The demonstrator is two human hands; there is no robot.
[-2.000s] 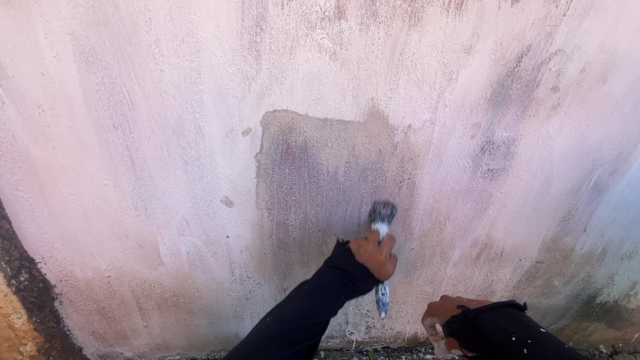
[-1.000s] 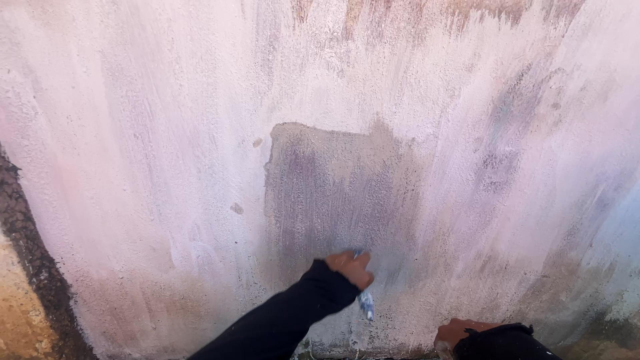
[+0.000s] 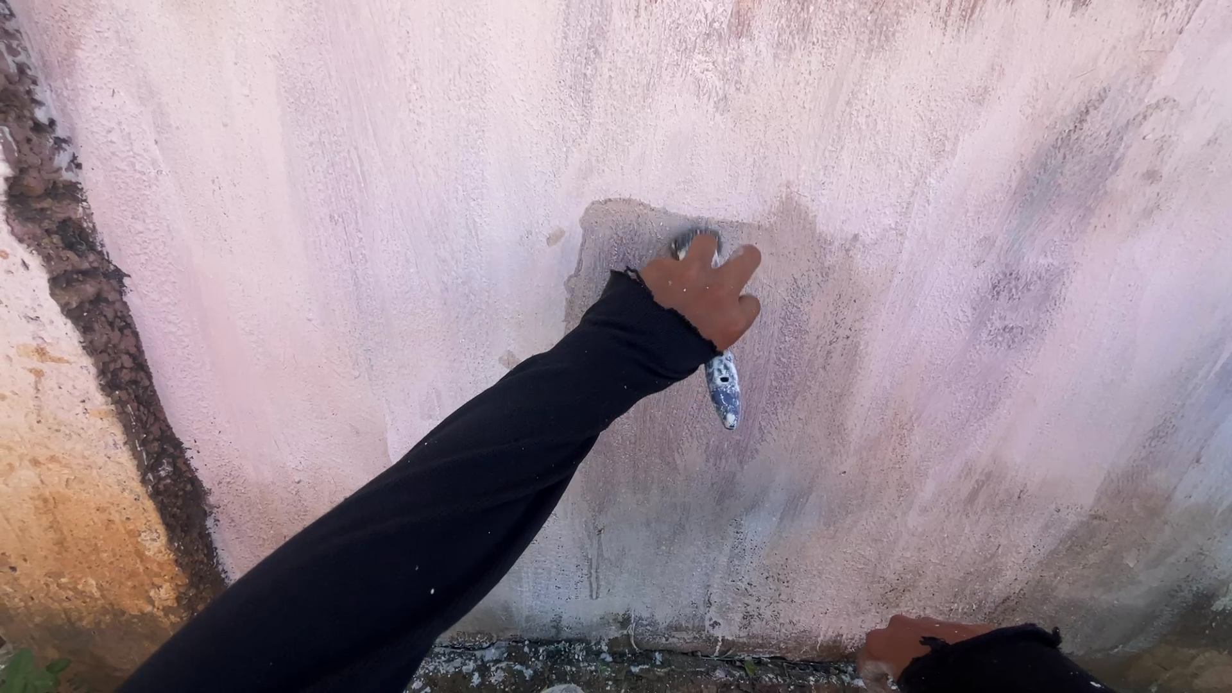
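My left hand [image 3: 707, 294], in a black sleeve, is shut on a paintbrush [image 3: 724, 390] and reaches up to the painted wall [image 3: 433, 241]. The dark bristles show just above my fingers, at the upper part of a damp-looking, darker patch [image 3: 626, 231]. Below the hand, the brush's blue and white paint-spotted handle points down. My right hand [image 3: 905, 643], also in a black sleeve, is low at the right near the wall's foot. Its fingers are curled and partly out of view; whether it holds something cannot be told.
A rough, dark broken strip [image 3: 106, 327] runs down the wall's left side, with an orange-stained surface [image 3: 67, 481] beyond it. Paint-spattered ground [image 3: 520, 664] lies along the wall's foot. A small green plant [image 3: 34, 672] is at the bottom left corner.
My left hand, with the paintbrush, first went lower on the dark patch and has since moved up to its upper part. My right hand stays low at the right.
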